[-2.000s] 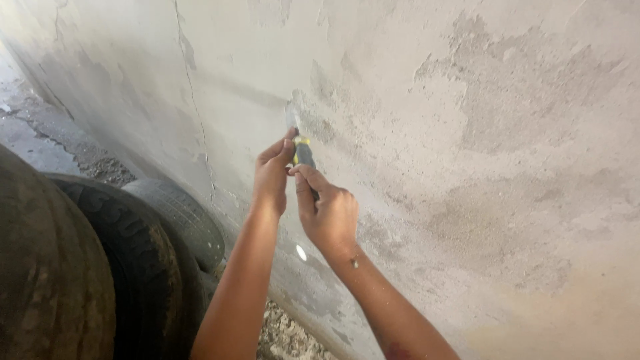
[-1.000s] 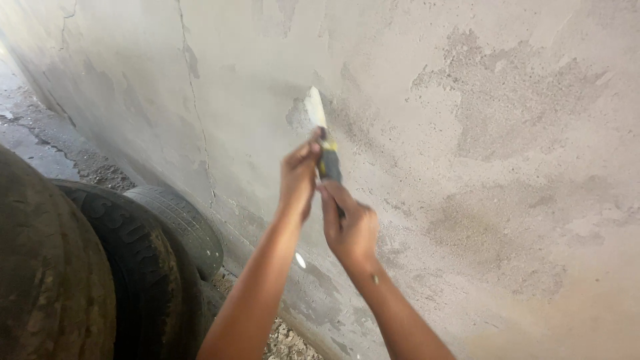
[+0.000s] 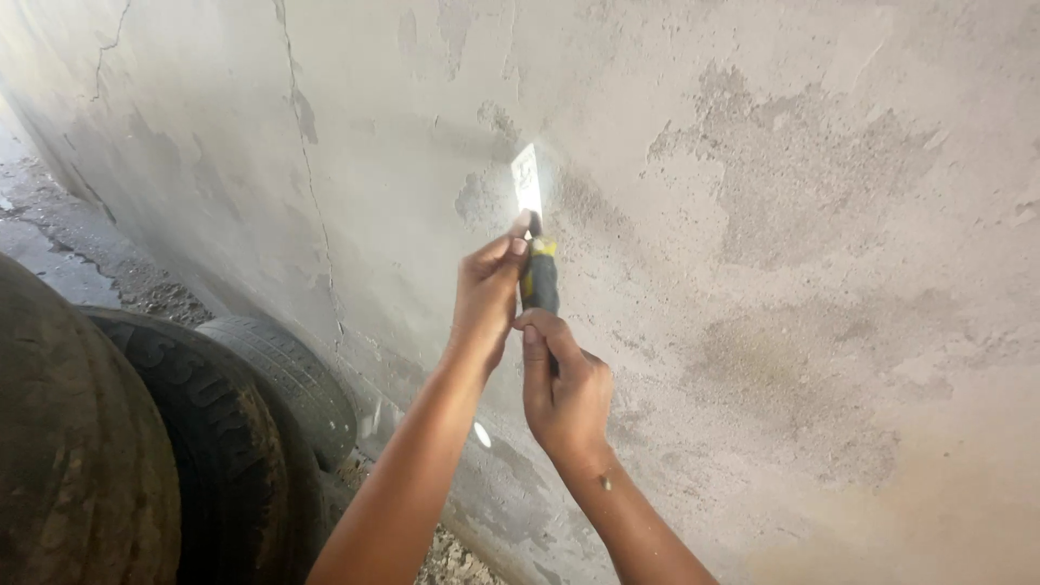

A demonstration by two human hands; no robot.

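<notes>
A putty knife (image 3: 542, 280) with a black and yellow handle points up in front of a plastered wall (image 3: 390, 179). Its shiny metal blade (image 3: 526, 175) catches bright light and bears markings. My left hand (image 3: 490, 296) pinches the tool where the blade meets the handle. Lower down, my right hand (image 3: 569, 390) grips the handle's end. Around the blade the wall shows patches of flaked paint (image 3: 479, 199) and rough plaster. Whether the blade touches the wall cannot be told.
Several old tyres (image 3: 219, 406) stand at the lower left, close to the wall. A long crack (image 3: 309, 179) runs down the wall to the left of my hands. Rubble (image 3: 455, 561) lies along the wall's foot, and wet-looking ground (image 3: 65, 260) is at the far left.
Compared with two seconds ago, both hands and the putty knife are farther right along the wall. The blade, blurred before, now shows clearly.
</notes>
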